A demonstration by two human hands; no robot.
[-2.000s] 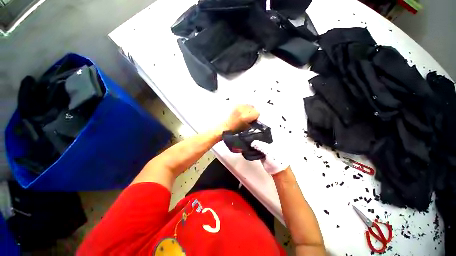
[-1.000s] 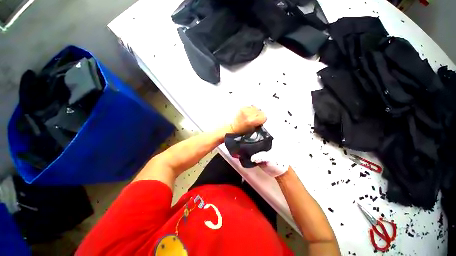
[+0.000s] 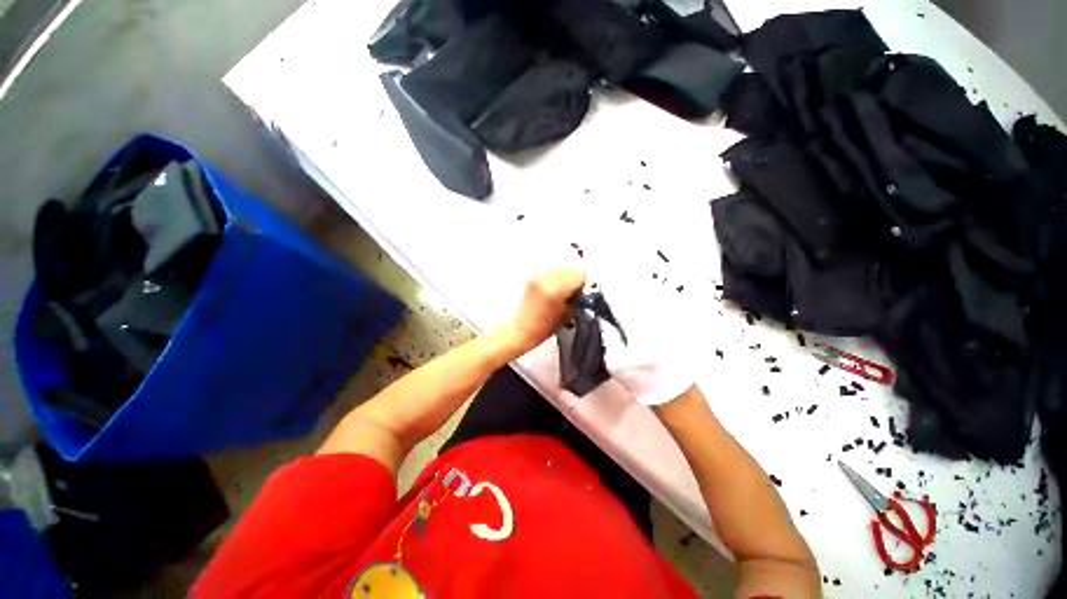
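Observation:
A small crumpled black fabric pouch [image 3: 583,351] is held above the white tabletop near its front edge. My bare left hand [image 3: 550,302] is closed on the pouch's upper left side. My right hand [image 3: 655,372], in a white glove that blends into the tabletop, is at the pouch's lower right; its fingers are hard to make out, and it seems to touch the pouch. The hidden side of the pouch and what is inside it cannot be seen.
A large black fabric heap [image 3: 854,187] lies at right, a smaller black group [image 3: 527,70] at the far side. Red-handled scissors [image 3: 899,527] and red thread snips [image 3: 860,367] lie at right among black trimmings. A blue bin [image 3: 252,328] with black pieces stands left of the white table [image 3: 351,129].
The pouch has gone from a wide, opened shape to a narrower, bunched one. My left fist has moved slightly left and down, and my gloved right hand has shifted a little right.

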